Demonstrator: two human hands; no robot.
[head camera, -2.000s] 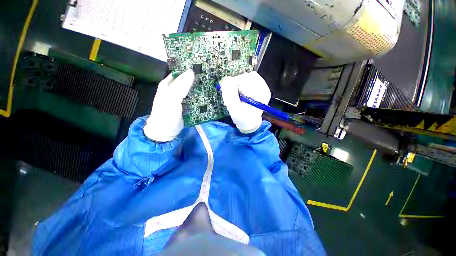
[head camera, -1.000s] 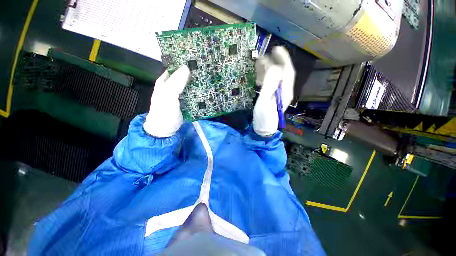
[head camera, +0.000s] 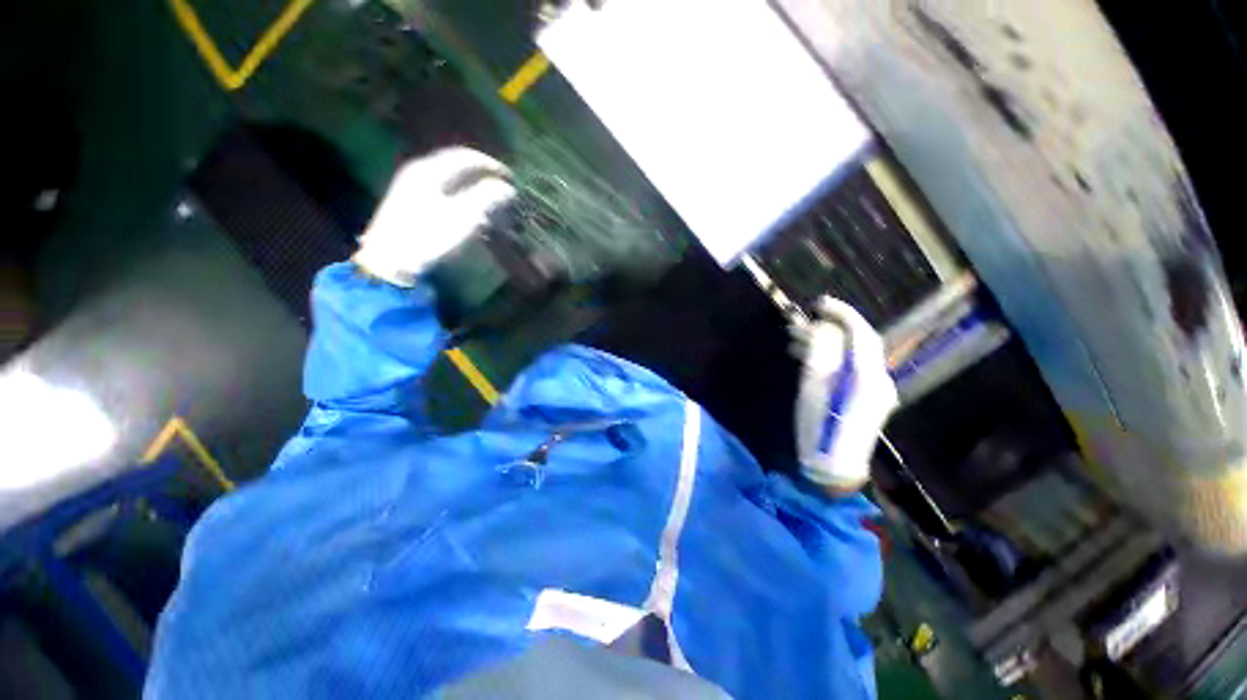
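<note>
My left hand (head camera: 435, 212), in a white glove, is out at the upper left with its fingers bent. A blurred green, board-like patch (head camera: 588, 205) lies just right of its fingertips; whether the hand holds it cannot be told. My right hand (head camera: 844, 397), also in a white glove, is near the shelf's front edge, below the keyboard. It is closed on a blue marker pen (head camera: 837, 399) that lies along the palm. No circuit board shows in my right hand.
A white record sheet (head camera: 711, 116) is at the top centre, beside the black keyboard (head camera: 855, 246) and a pen tray (head camera: 950, 353). The cream machine edge (head camera: 1012, 178) runs down the right. A blue frame (head camera: 82, 547) stands at lower left.
The view has swung left and blurred. My left hand has moved outward from my chest. The circuit board is gone from in front of me. My right hand still has the pen.
</note>
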